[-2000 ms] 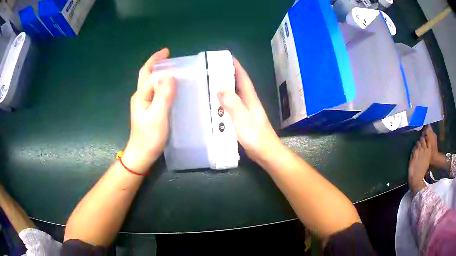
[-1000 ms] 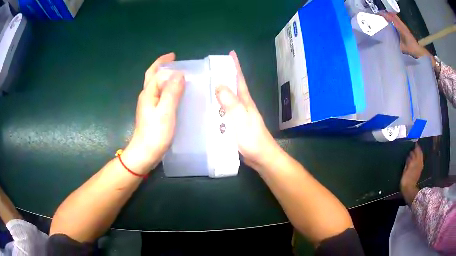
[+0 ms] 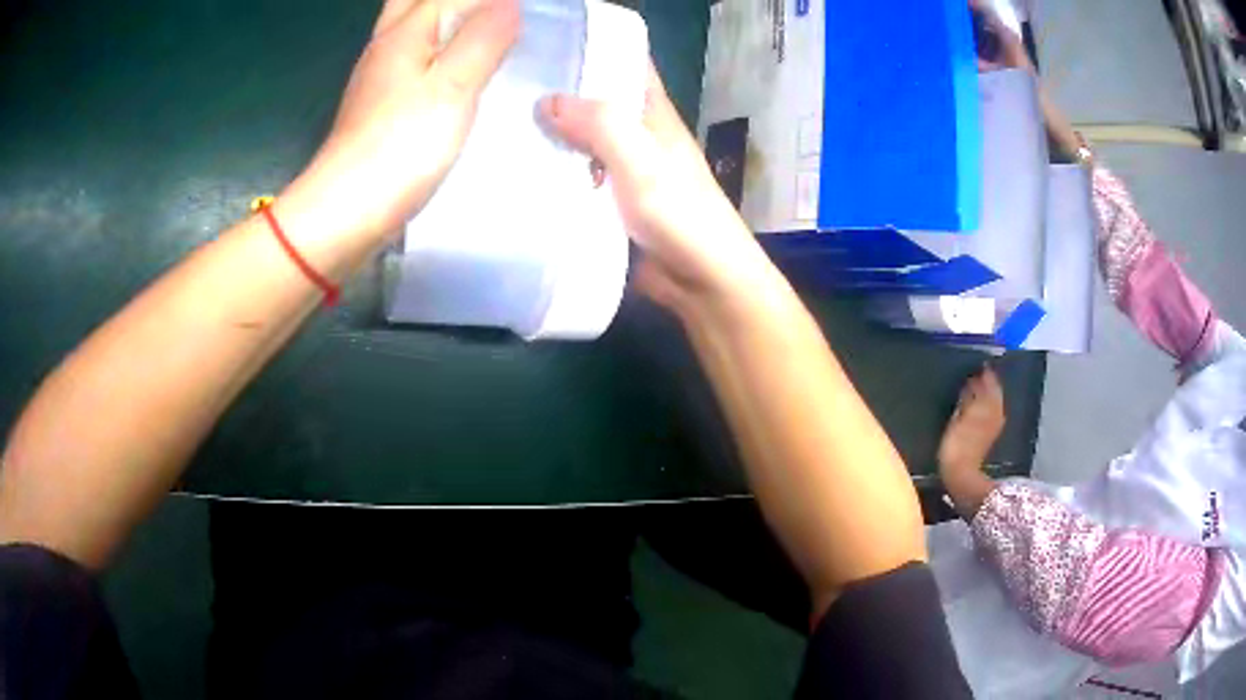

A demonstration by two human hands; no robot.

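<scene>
A closed unit (image 3: 472, 283), frosted tub on the left and white cover on the right, lies on its side between my hands, tilted, its top end cut off by the picture's upper edge. My left hand (image 3: 424, 103) grips the frosted tub side, partly cut off at the top. My right hand (image 3: 649, 171) grips the white cover side, thumb over its face. A small dark mark on the cover shows beside my right thumb; the rest of that side is hidden or washed out by glare.
An open retail box (image 3: 895, 123) with blue flaps stands right of my right hand, frosted tubs (image 3: 1070, 253) beyond it. Another person's hand (image 3: 972, 424) rests at the bench edge, the other arm reaching behind the tubs. The dark green bench (image 3: 547, 438) curves along the front.
The view has shifted, so the unit, hands and box sit higher in the picture. The unit is now tilted, its lower end to the left. The boxes at the upper left have left view.
</scene>
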